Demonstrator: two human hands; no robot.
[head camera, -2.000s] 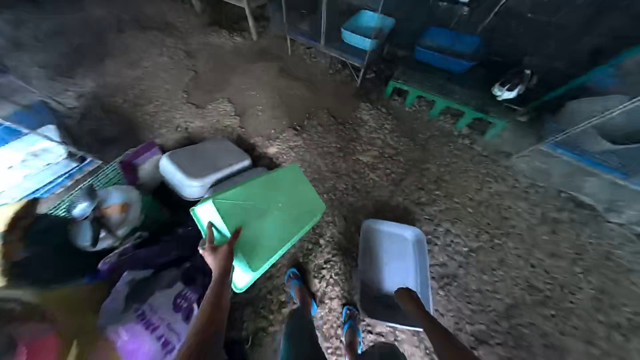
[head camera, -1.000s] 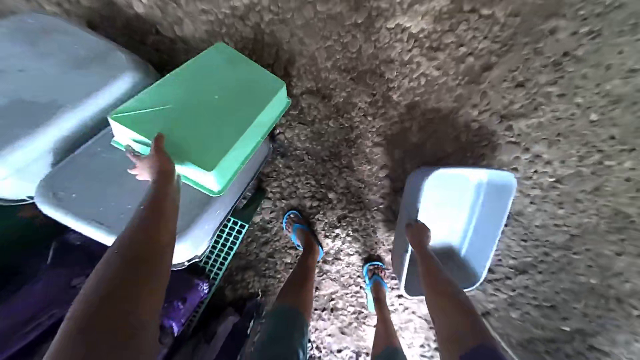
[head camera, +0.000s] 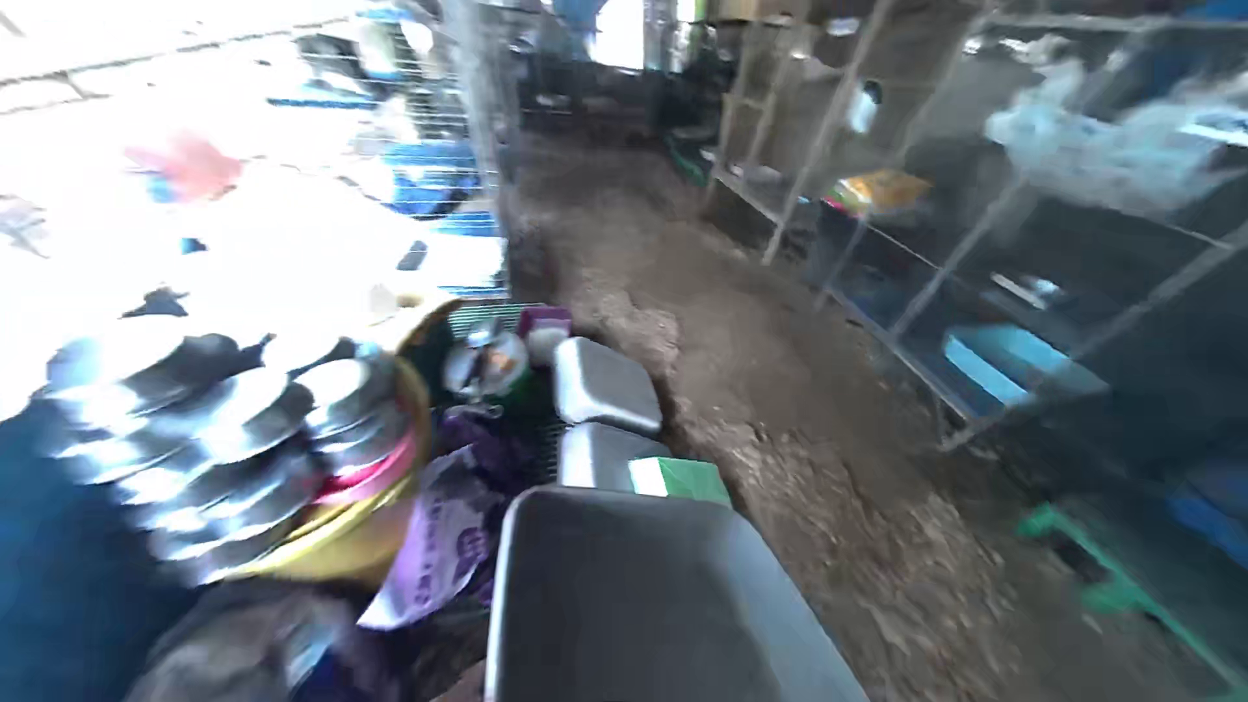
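A large grey plastic tray (head camera: 663, 595) fills the lower middle of the head view, close to the camera. Neither of my hands shows, so what holds the tray is hidden. Just beyond its far rim, part of the green plastic tray (head camera: 687, 480) rests by a grey tray (head camera: 600, 456). Another upturned grey tray (head camera: 606, 385) lies behind them. To the left are a purple-and-white printed sack (head camera: 444, 546) and a yellow tub (head camera: 361, 531) with stacked metal bowls (head camera: 244, 429).
Brown bare ground (head camera: 721, 341) runs away from me. Wire-and-wood cages (head camera: 897, 322) line the right, with a light blue basin (head camera: 1014, 361) on one. A green plastic stand (head camera: 1111, 575) is at lower right. A metal post (head camera: 480, 146) stands at left.
The view has swung up and left. Both hands have left the view. The grey tray that stood at my right foot is no longer seen there; a grey tray now fills the foreground.
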